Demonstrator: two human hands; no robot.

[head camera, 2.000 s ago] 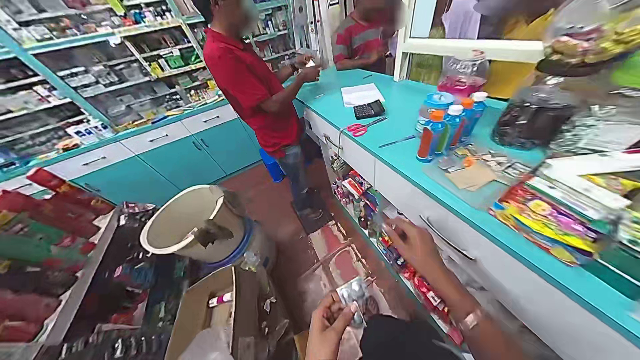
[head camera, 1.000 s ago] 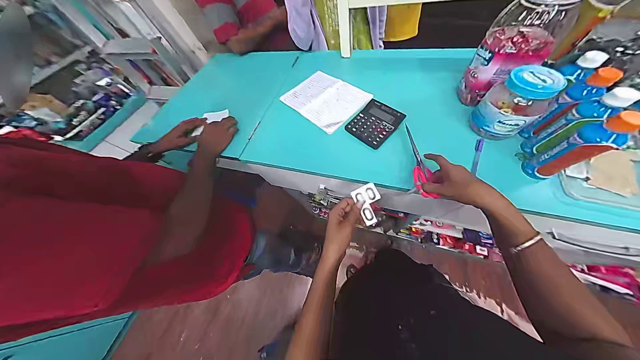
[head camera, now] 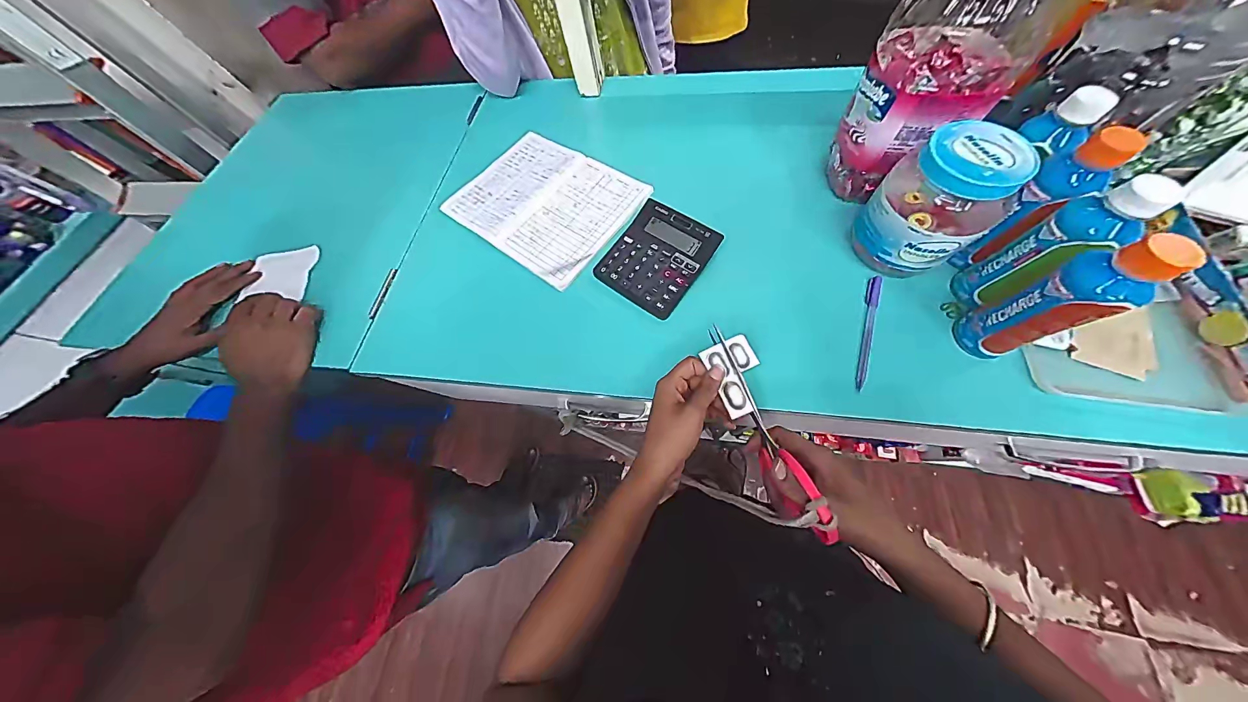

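Observation:
My left hand (head camera: 682,414) pinches a blister strip of tablets (head camera: 734,396) at its left side, over the counter's front edge. In my right hand (head camera: 814,478) is a pair of scissors with red handles (head camera: 798,485). Their blades lie across the strip between its pockets; a string is tied to one handle. A black calculator (head camera: 659,259) rests beyond my hands, its corner touching an open notebook with handwriting (head camera: 546,210). To the right a purple pen (head camera: 868,333) lies on the turquoise counter (head camera: 780,292).
Several blue drink bottles (head camera: 1063,302), a blue-lidded plastic jar (head camera: 941,200) and a larger jar of pink-wrapped sweets (head camera: 916,107) stand at the right. At the left, a co-worker's hands (head camera: 263,336) hold white paper (head camera: 283,273). Drawers and hanging packets are below the counter edge.
My right hand has picked up the scissors, which lay on the counter one second ago, and their blades are now at the strip. The view has turned markedly since the earliest frame.

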